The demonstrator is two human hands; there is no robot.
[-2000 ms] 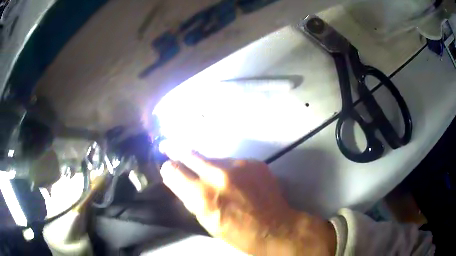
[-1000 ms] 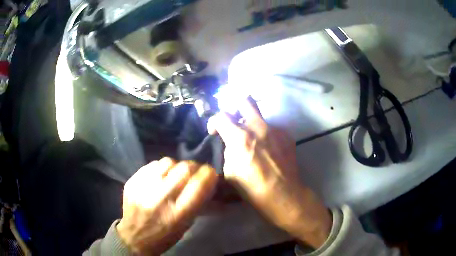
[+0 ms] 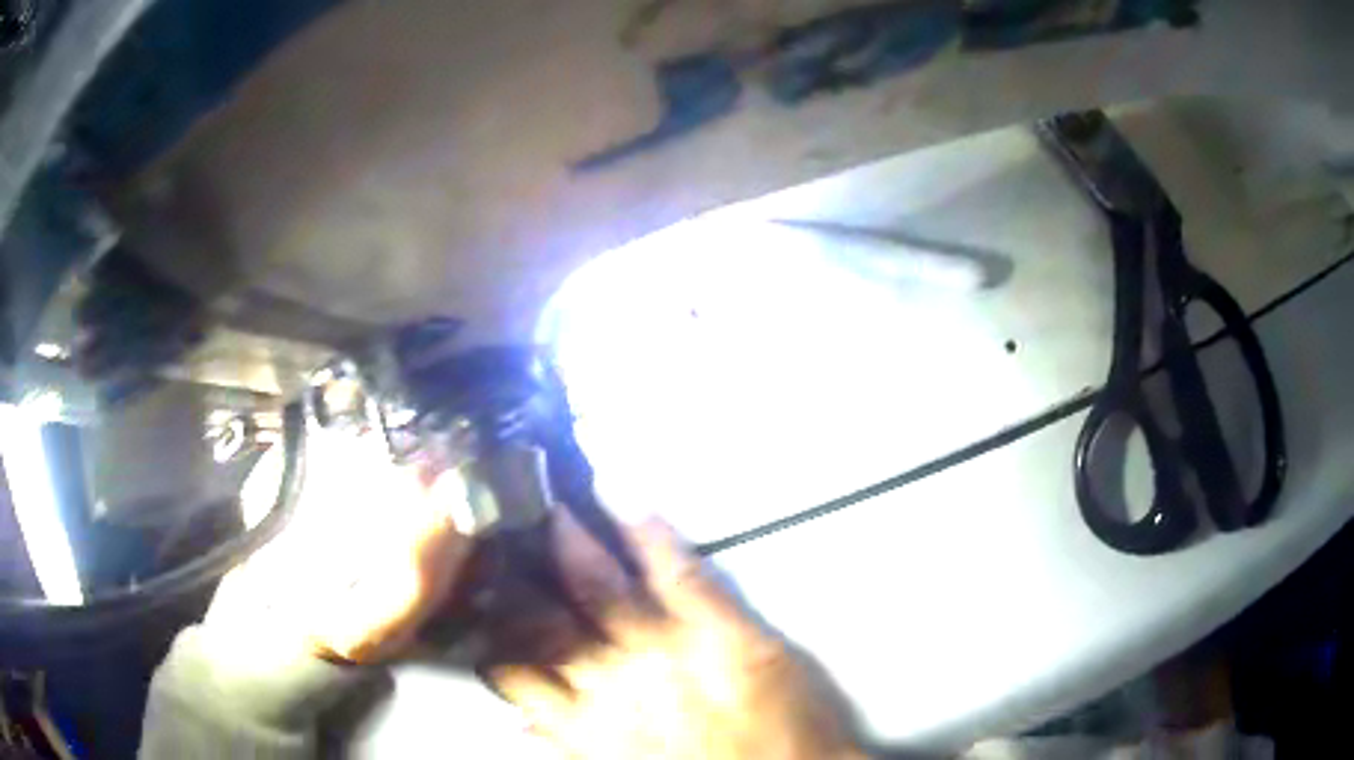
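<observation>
Dark cloth [image 3: 512, 587] lies under the needle area between my two hands. A small pale block [image 3: 512, 484] shows at the presser foot, just above the cloth. My left hand [image 3: 342, 549] is left of the foot, overexposed by the lamp, with its fingertips at the cloth's left side. My right hand [image 3: 691, 653] is right of and below the foot, blurred, with its fingers on the cloth's right side. The needle and the exact fingertip contact are hidden by glare and blur.
The machine head [image 3: 446, 164] arches over the top. Black-handled shears [image 3: 1181, 371] lie at the right on the white bed [image 3: 891, 594]. A thin rod [image 3: 906, 253] lies near the glare. A bright tube lamp [image 3: 37, 505] shows at far left.
The view has moved closer to the machine head. My left hand has moved from the front of the cloth up to the left of the foot. My right hand has moved lower, away from the glare.
</observation>
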